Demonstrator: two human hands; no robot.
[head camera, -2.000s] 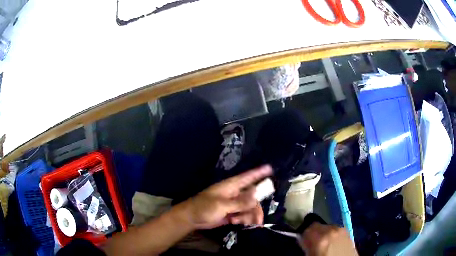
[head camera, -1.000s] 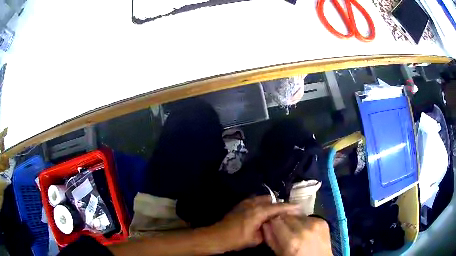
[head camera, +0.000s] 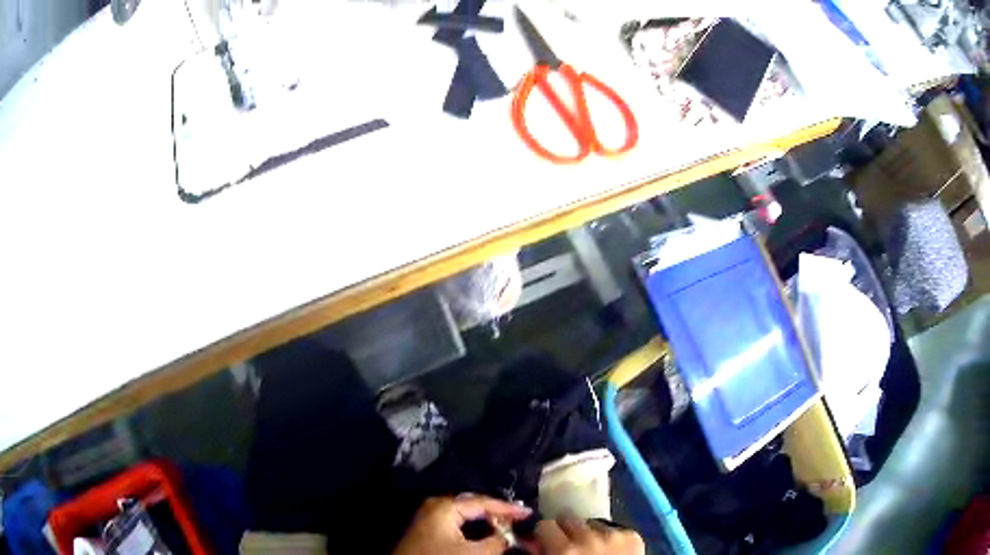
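Black cloth (head camera: 315, 434) lies heaped over the lap, with a black-and-white printed part (head camera: 413, 425) among it. My left hand (head camera: 456, 526) and my right hand (head camera: 586, 537) are at the bottom edge, partly cut off. Their fingertips come close together and pinch dark cloth, with a small pale bit between them that is too blurred to name. The khaki lap cloth (head camera: 578, 485) shows just above my right hand.
On the white table (head camera: 326, 228) are red-orange scissors (head camera: 573, 114), black strips (head camera: 472, 76) and a black square (head camera: 727, 67) on printed cloth. The needle area (head camera: 237, 81) is upper left. A red basket (head camera: 168, 493) is lower left; a blue lid (head camera: 738, 341) lies on the garment bin (head camera: 834, 466).
The view has swung right and up, showing the whole scissors and the needle area. My hands now sit lower in the picture, no longer overlapping, with fingertips meeting at dark cloth.
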